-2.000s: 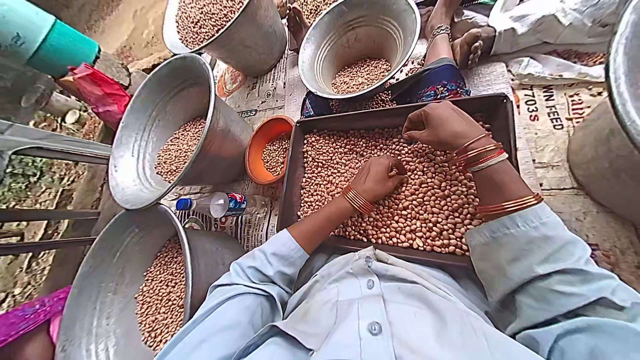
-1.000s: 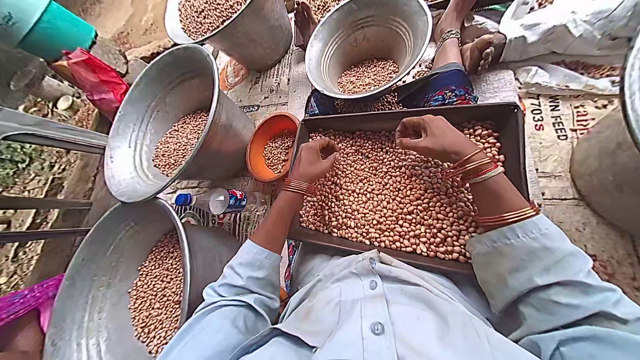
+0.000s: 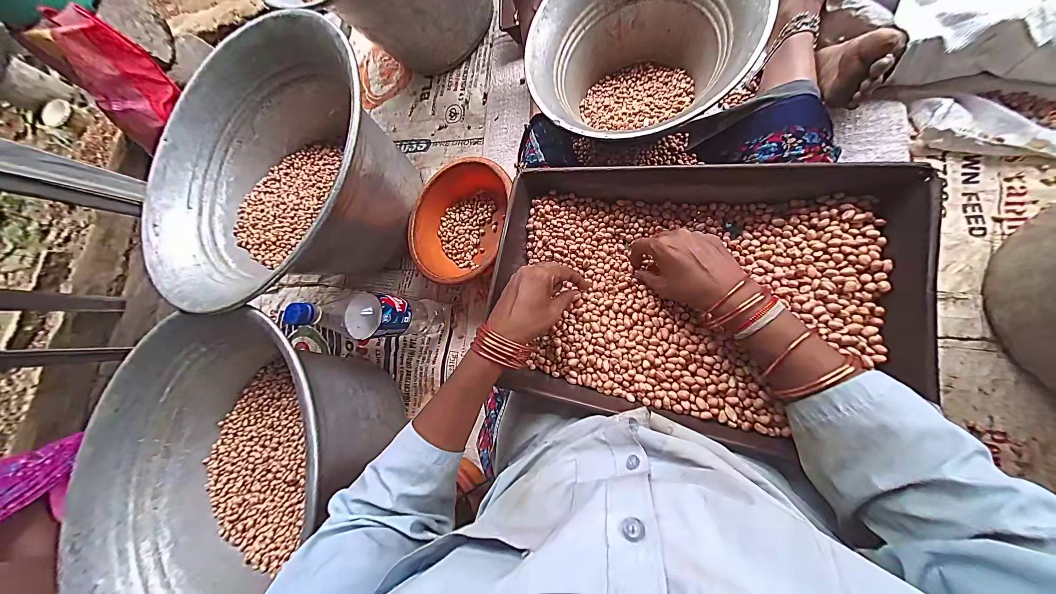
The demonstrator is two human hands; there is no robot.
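A dark rectangular tray (image 3: 912, 272) lies across my lap, spread with shelled peanuts (image 3: 660, 363). Over the tray's left part is my left hand (image 3: 536, 301), its thumb and fingertips curled close together just above the nuts. My right hand (image 3: 689, 268) is at the middle of the nuts, fingers bent down toward them. Whether either hand pinches a nut cannot be told. Bangles circle both wrists. An orange bowl (image 3: 425, 239) with a small heap of peanuts sits beside the tray's upper left corner.
Metal tubs (image 3: 223, 107) holding peanuts stand at the left, with another tub (image 3: 544, 66) beyond the tray. A plastic bottle (image 3: 421, 316) lies between the bowl and the lower left tub (image 3: 107, 462). Another person's foot (image 3: 858, 62) is at the upper right. Printed sacks (image 3: 965, 305) cover the ground.
My right hand has moved down from near the tray's far edge to the middle of the nuts. My left hand has come down from near the bowl, along the tray's left side.
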